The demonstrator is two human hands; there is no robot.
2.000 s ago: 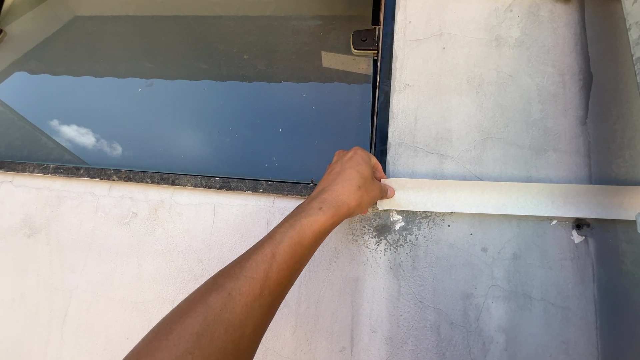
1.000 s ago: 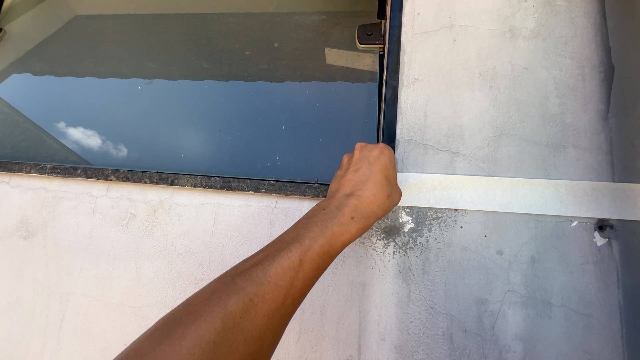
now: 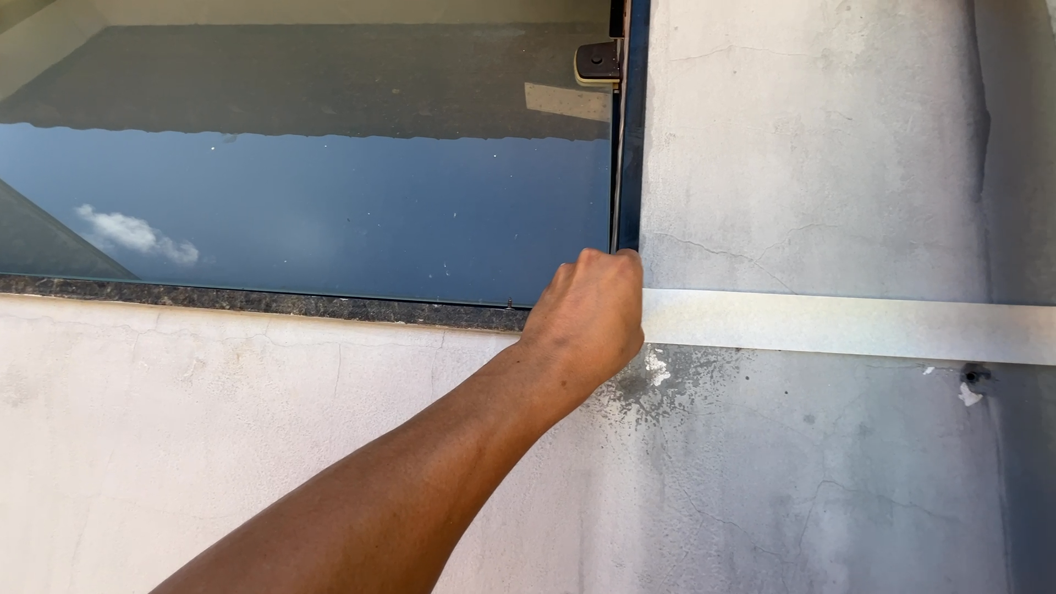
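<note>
From the lower left my left arm reaches up to the window's lower right corner. There my left hand is closed at the left end of a pale strip of masking tape; its fingertips and that end are hidden. The strip runs rightward, nearly level, across the wall and leaves the view at the right edge. Beside the hand are the dark window frame and the glass pane. My right hand is out of view.
A dark stone sill runs under the glass. A dark latch sits at the pane's right edge. The painted wall has cracks, a grey worn patch below the tape and a small hole at the right.
My left hand has turned and closed over the tape's end at the frame corner; two seconds ago its thumb showed on that end.
</note>
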